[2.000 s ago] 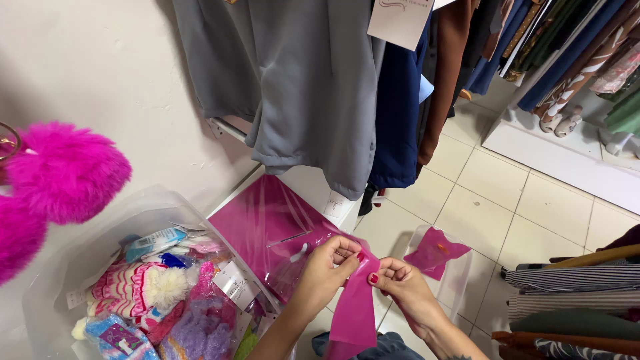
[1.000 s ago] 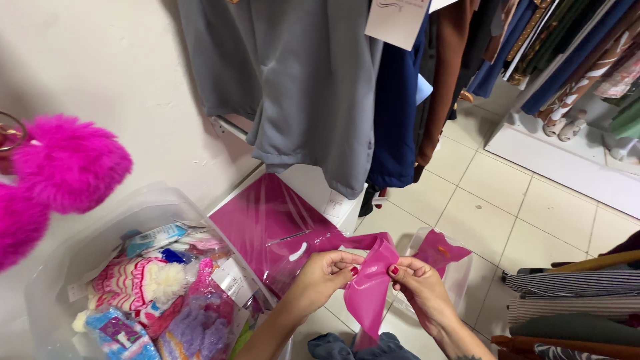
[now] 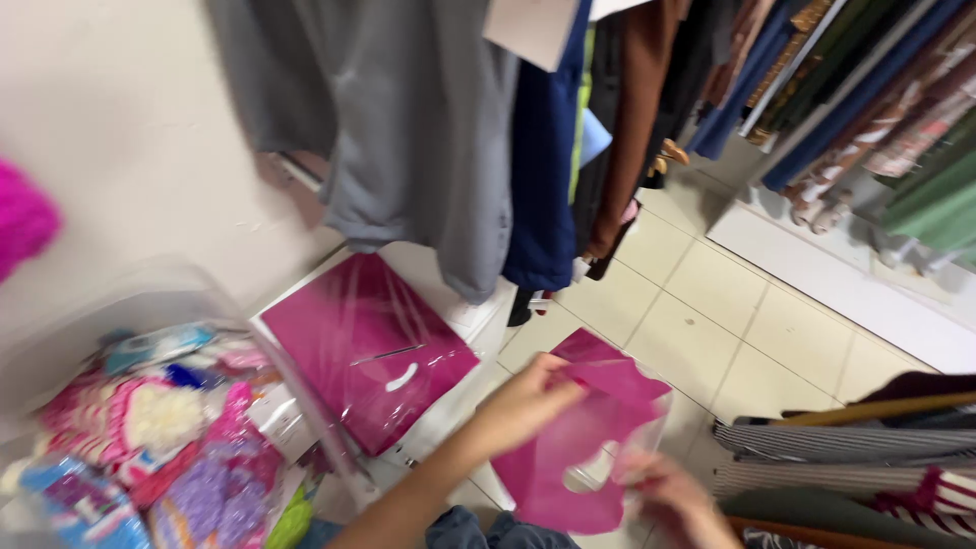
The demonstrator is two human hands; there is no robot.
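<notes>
A magenta plastic sheet or bag [image 3: 568, 427] with a rounded cut-out is spread between my hands. My left hand [image 3: 534, 396] pinches its upper left part between thumb and fingers. My right hand [image 3: 663, 488] is blurred at its lower right side, near the cut-out; its exact hold is not clear. Clear plastic shows along the magenta sheet's right edge. Left of my hands, a stack of magenta plastic bags [image 3: 366, 335] under clear film lies on a white surface.
A translucent bin [image 3: 293, 374] at the lower left holds knitted hats and wrapped items. Grey garments [image 3: 412, 137] hang above the stack. Clothes racks stand at the upper right over a white plinth [image 3: 823, 290]; folded or hung clothes [image 3: 831, 442] are at the lower right. Tiled floor [image 3: 686, 328] lies between.
The magenta piece, narrow and folded between my hands before, is now spread wide with its cut-out showing. My hands have moved farther apart. The view has shifted.
</notes>
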